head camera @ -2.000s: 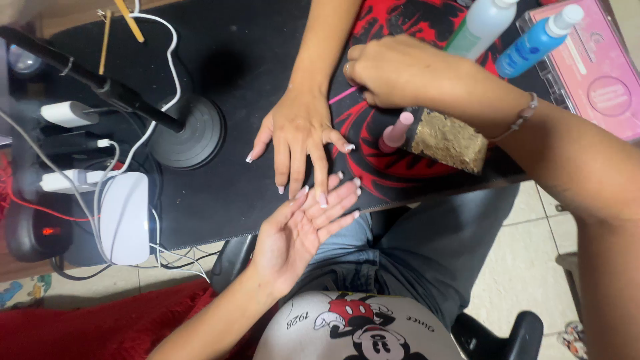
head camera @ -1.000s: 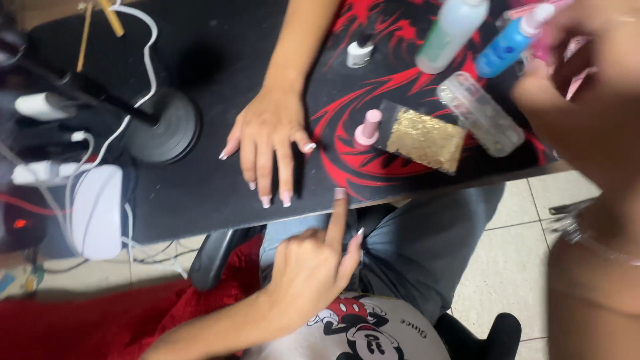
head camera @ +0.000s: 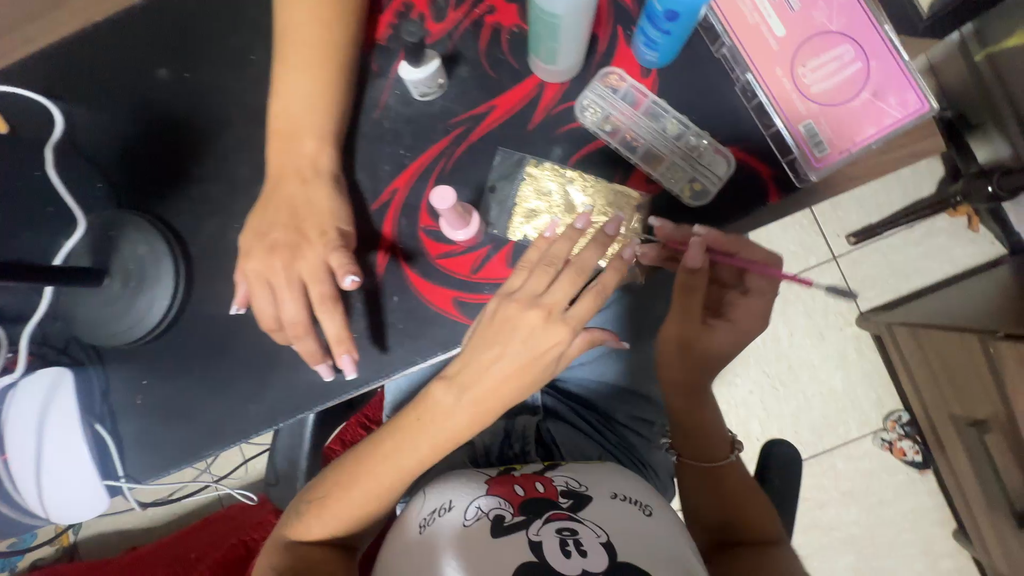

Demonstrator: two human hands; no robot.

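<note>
My left hand (head camera: pixel 536 320) lies palm down with spread fingers, its fingertips on a clear packet of gold foil (head camera: pixel 560 200). Between the fingers and thumb of my right hand (head camera: pixel 712 304) is a thin pink brush (head camera: pixel 744 266), its dark bristles pointing right and its other end at the packet's edge. Left of the packet stands a small pink bottle (head camera: pixel 456 214). Another person's hand (head camera: pixel 296 264) rests palm down on the black and red mat (head camera: pixel 432 160), its nails tipped white. A clear compartment box of small decorations (head camera: pixel 654 136) lies beyond the packet.
A white polish bottle with a black cap (head camera: pixel 422 72), a green-labelled bottle (head camera: pixel 560 40) and a blue bottle (head camera: pixel 666 32) stand farther back. At the right edge lies a pink case (head camera: pixel 824 80). On the left are a round lamp base (head camera: pixel 120 280) and white cables (head camera: pixel 60 192).
My left hand has moved from near the other person's hand and the table edge onto the foil packet. My right hand has come down beside it from the upper right.
</note>
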